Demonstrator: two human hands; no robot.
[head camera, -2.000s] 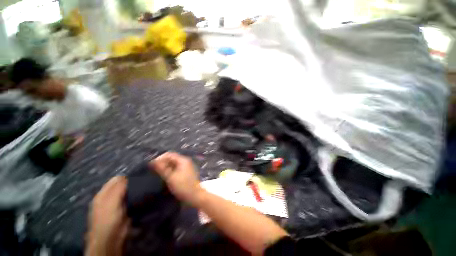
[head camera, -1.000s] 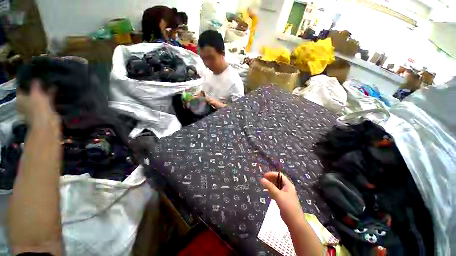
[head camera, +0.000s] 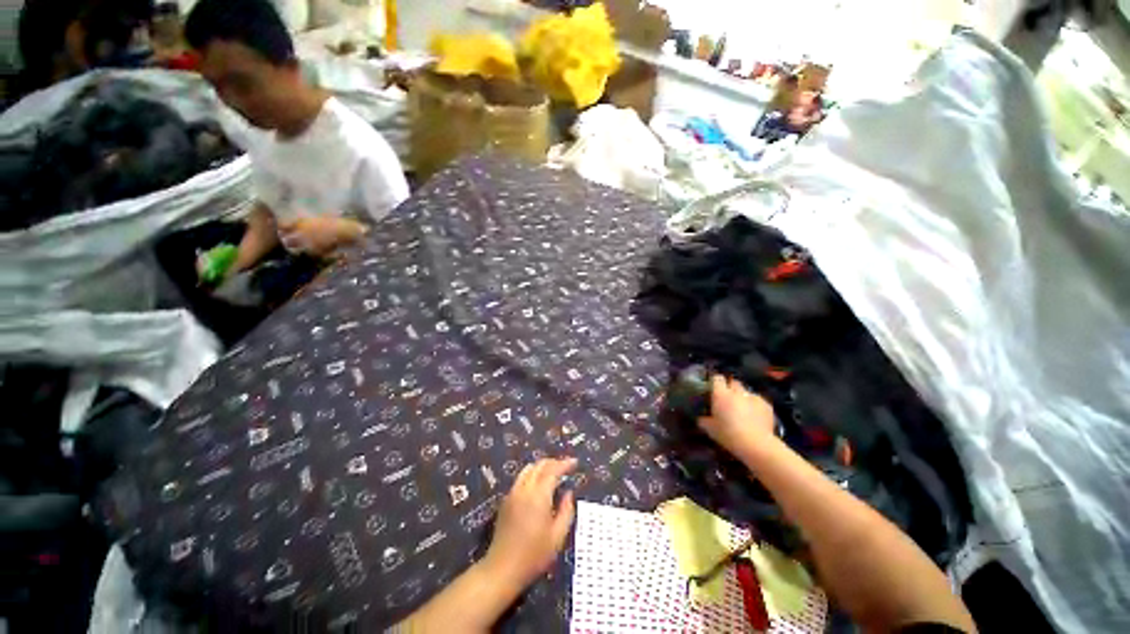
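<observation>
My left hand (head camera: 533, 520) is low over the dark printed cloth (head camera: 372, 421), beside a white sheet with red print (head camera: 620, 564). Its fingers are loosely curled with a gap to the thumb, and I see nothing held. My right hand (head camera: 744, 421) is at the near left side of a pile of black-grey plush bags (head camera: 805, 328) with orange spots. Its fingers close on a dark grey plush bag (head camera: 690, 394) at the pile's edge. The bag's face and strap cannot be made out. Whether the right hand also holds a small tool is hidden.
A yellow sheet (head camera: 700, 545) and a red tool (head camera: 751, 594) lie on the white sheet. A big white sack (head camera: 954, 248) stands along the right. A person in white (head camera: 322, 161) sits across at the left, near white sacks (head camera: 136, 223). Cartons (head camera: 477, 124) stand behind the table.
The view has turned left to right. My left hand has come from the sack at the left, where it was with dark goods, to the table. My right hand has moved onto the pile and taken a bag.
</observation>
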